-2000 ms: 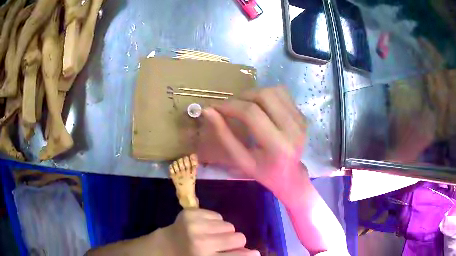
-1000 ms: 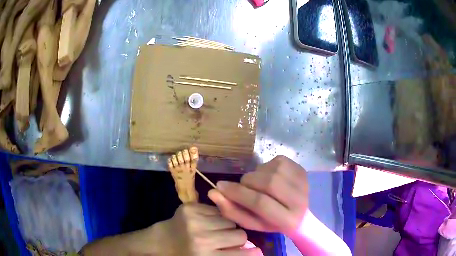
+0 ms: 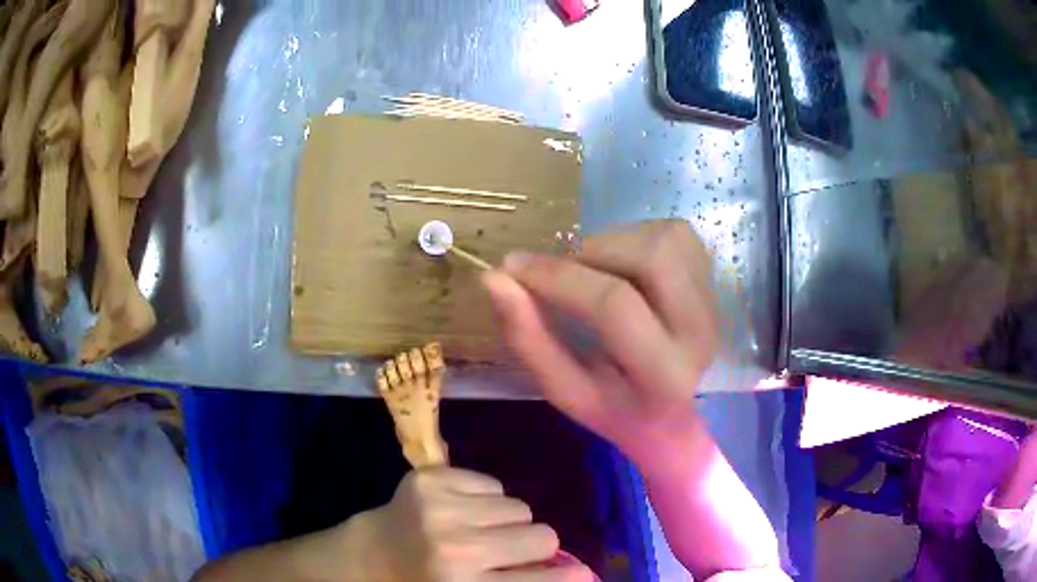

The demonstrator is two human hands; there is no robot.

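My left hand (image 3: 472, 525) is closed around the shank of a tan model leg at the bottom centre. The carved foot (image 3: 414, 392) points away from me, toes by the bench edge, with small dark marks on it. My right hand (image 3: 620, 330) pinches a thin pale toothpick (image 3: 470, 256) between thumb and finger. The toothpick's tip is at the small white glue cup (image 3: 434, 238) on the cardboard pad (image 3: 341, 273). The cup's contents are too small to tell.
Two toothpicks (image 3: 455, 198) lie on the pad, and several (image 3: 455, 108) at its far edge. Tan legs (image 3: 105, 205) are piled at left. A smartphone (image 3: 705, 57) and pink-red object (image 3: 574, 9) lie far off. Blue bins (image 3: 202, 477) stand below; a person in purple (image 3: 967, 477) is at right.
My right hand moved from the cup to the foot with the toothpick, then back up to the cup. My left hand kept its hold on the leg.
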